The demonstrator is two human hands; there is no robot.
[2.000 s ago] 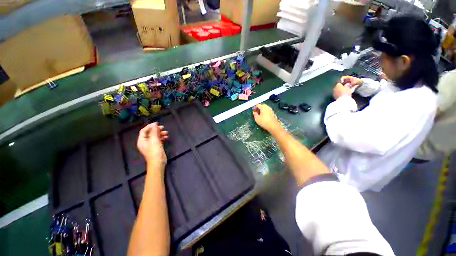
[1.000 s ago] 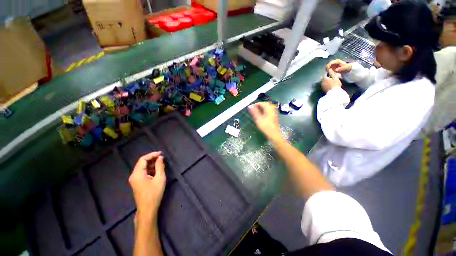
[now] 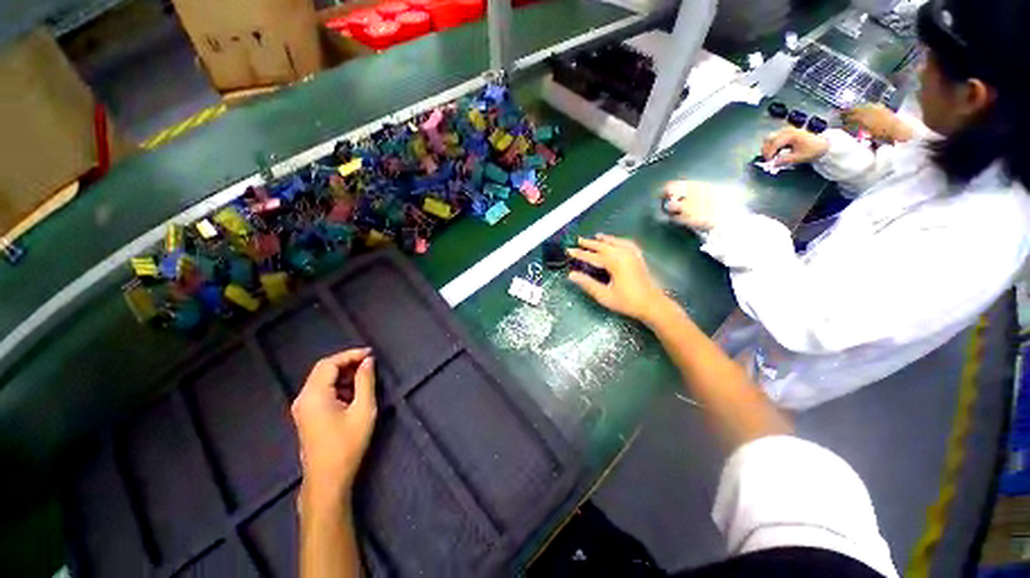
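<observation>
My right hand is low over the bench, its fingers spread around dark housings beside the pale strip; I cannot tell if it grips one. My left hand hovers over the black compartment tray, thumb and fingertips close together; whether something small is between them cannot be told. A white binder clip lies on the bench left of my right hand. The long multicoloured heap of loose binder clips lies beyond the tray.
A neighbouring person in white works at the right, hands over the bench. A metal post stands beside a pale-edged tray of dark parts. Cardboard boxes stand at the back left. Scuffed bench lies before my right hand.
My right hand has come down onto the dark housings, fingers more spread. The white clip appeared on the bench between the first two frames. The neighbour's hands have moved apart.
</observation>
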